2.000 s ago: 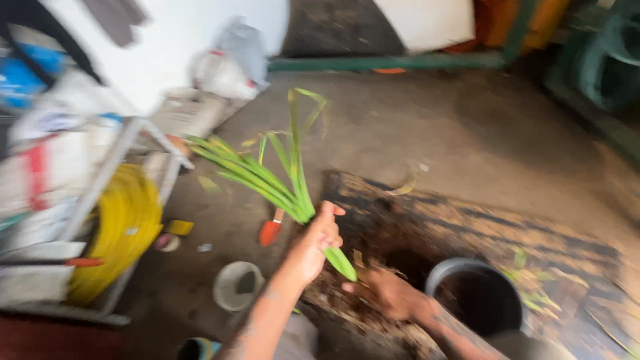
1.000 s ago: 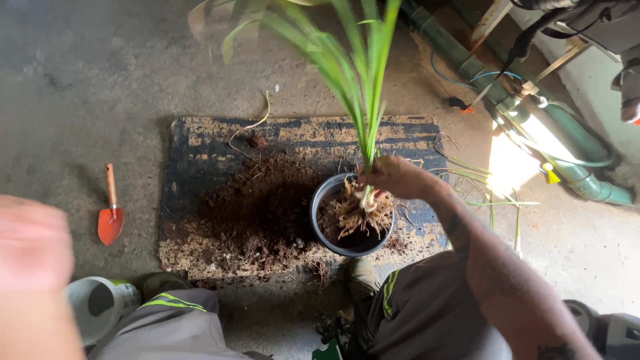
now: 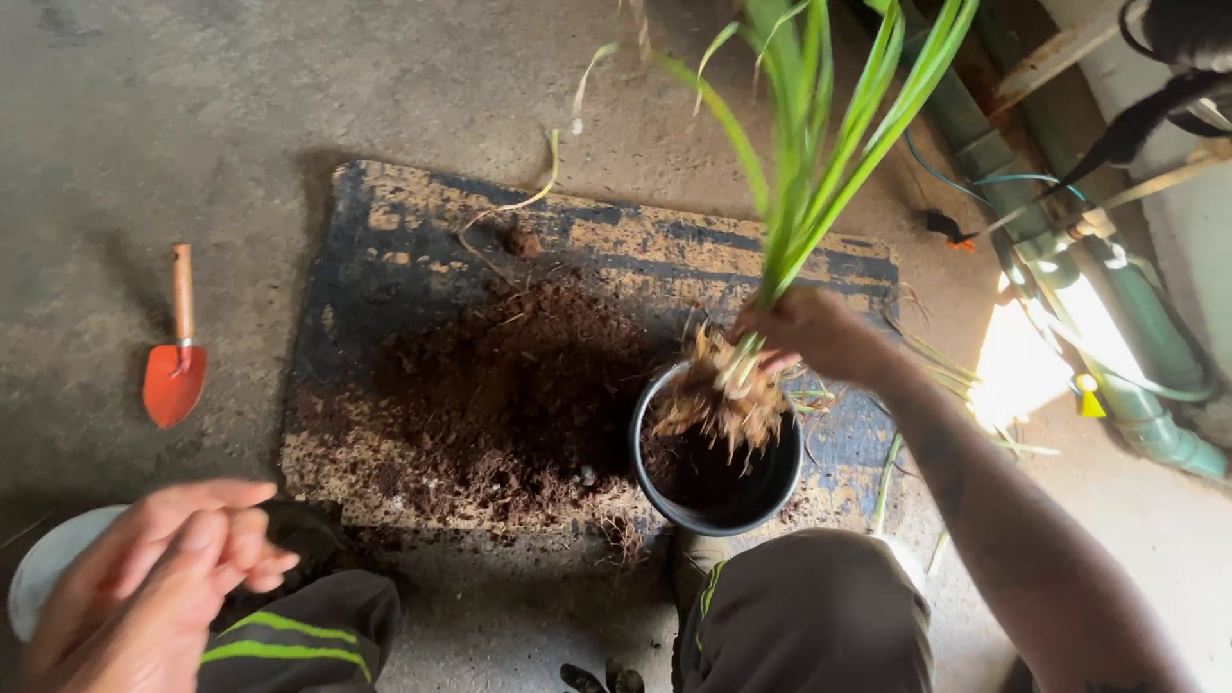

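My right hand is closed round the base of a long-leaved green plant. Its pale, tangled roots hang in the mouth of a black plastic pot, which has dark soil inside. Nothing is held in my left hand, raised at the lower left with its fingers partly curled and apart. Loose brown potting soil lies heaped beside the pot on a worn board. A hand trowel with an orange blade and wooden handle rests on the floor to the left.
A white bucket stands at the lower left, partly behind my left hand. Green pipes and a thin blue hose run along the right side. Cut leaves lie right of the pot. My knees are at the board's near edge.
Two seconds ago my left hand held a leafy plant; now it is free. My right hand holds a plant at the pot, its leaves swung rightward since a second ago. The view has shifted greatly.
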